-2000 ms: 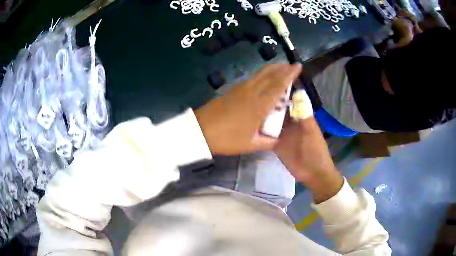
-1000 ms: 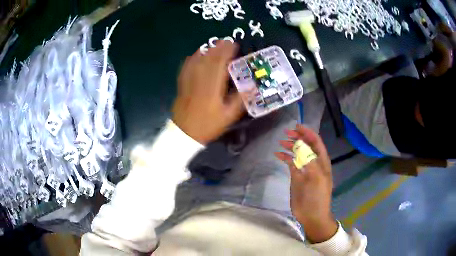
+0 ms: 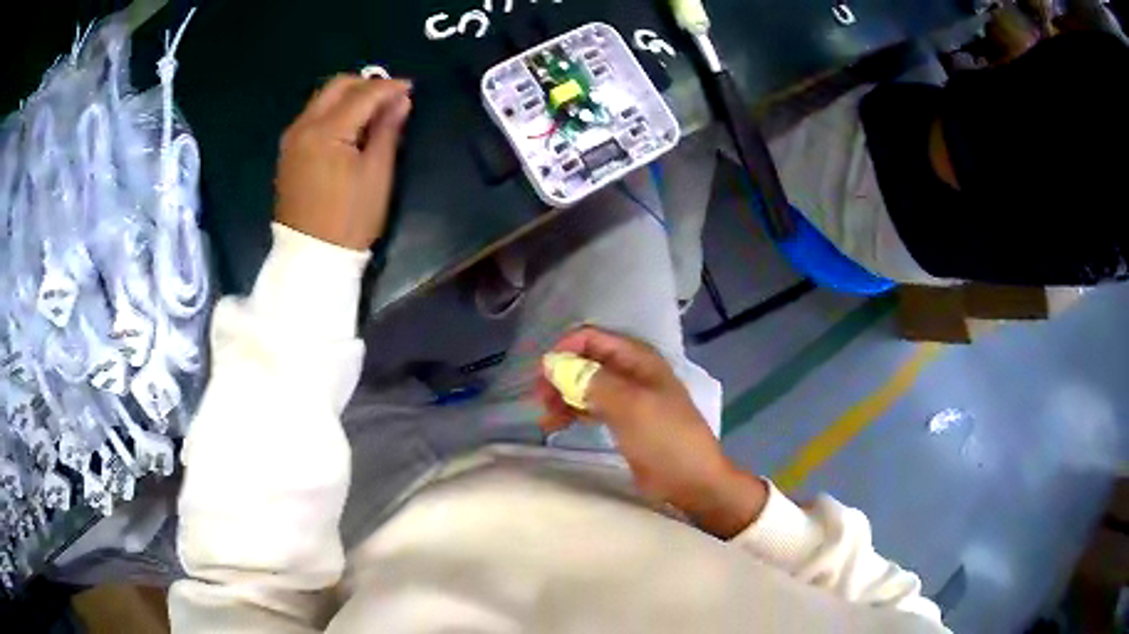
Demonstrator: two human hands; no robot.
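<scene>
The white rounded-square housing [image 3: 520, 134] lies open side up at the bench's front edge, untouched by either hand. Inside it are a green circuit board [image 3: 573, 114] with a yellow block and thin red wires. My left hand [image 3: 337, 167] is over the bench left of the housing, its fingertips close together beside a white C-clip [image 3: 375, 73]; whether they pinch anything is unclear. My right hand [image 3: 631, 421] is low in front of my body, fingers curled near the thumb. A pale yellow wrap [image 3: 572, 379] appears to be worn on that thumb.
Bagged white cords [image 3: 93, 285] are heaped at the left. A hammer [image 3: 740, 124] with a black handle lies right of the housing, its head cut off at the top. More C-clips [image 3: 456, 22] lie behind the housing. A blue stool [image 3: 823, 263] and a seated person [image 3: 990, 173] are at the right.
The housing has left my left hand and now rests on the bench. My left hand has moved left, away from it. My right hand has moved left and its fingers have curled.
</scene>
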